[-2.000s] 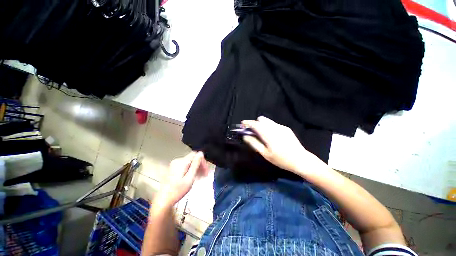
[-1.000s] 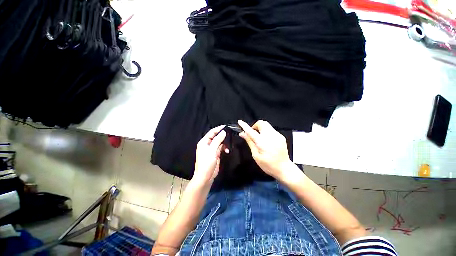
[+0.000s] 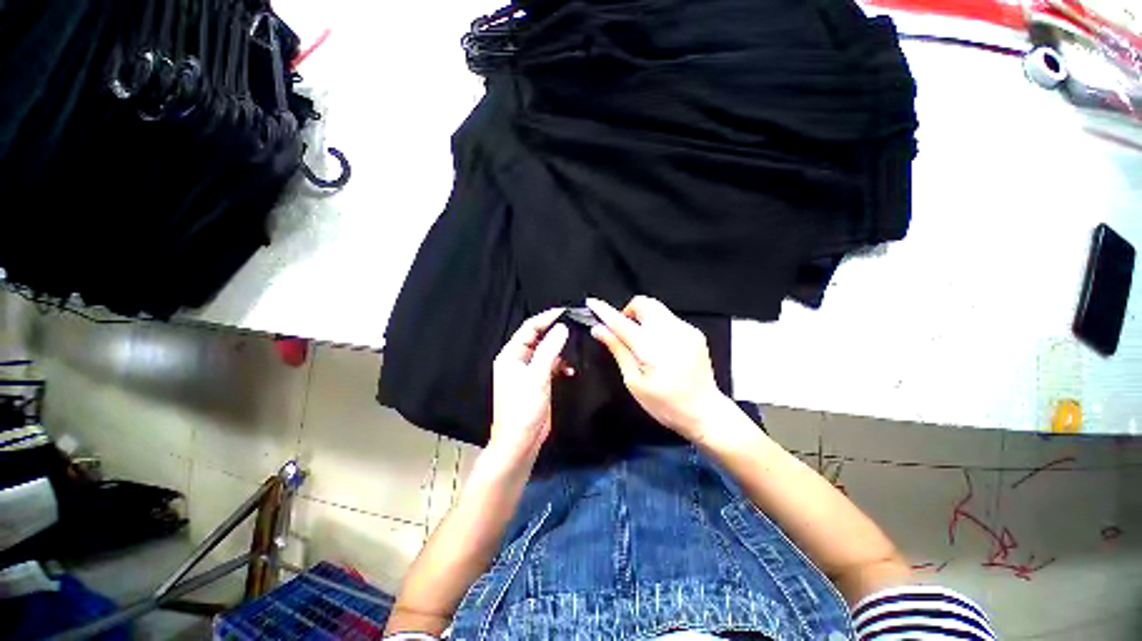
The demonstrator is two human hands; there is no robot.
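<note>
A pile of black garments [image 3: 701,150] lies on the white table in front of me. Its near part hangs over the edge against my denim overalls. My left hand [image 3: 527,376] pinches the black garment edge at its fingertips. My right hand [image 3: 658,357] pinches the same edge just to the right, fingertips close to the left ones. A small dark piece with a pale glint [image 3: 580,316] shows between the fingertips; it is too small to identify. No needle or thread can be made out.
Black garments on hangers [image 3: 138,163] heap at the left. Hanger hooks [image 3: 491,41] stick out at the pile's upper left. A black phone [image 3: 1105,289] and a small yellow item [image 3: 1066,416] lie at right, a white roll [image 3: 1044,66] at upper right. A blue crate [image 3: 304,610] stands below left.
Since two seconds ago, my left hand has come up from the lower left to meet my right hand at the garment edge. Over the last second both hands have barely moved.
</note>
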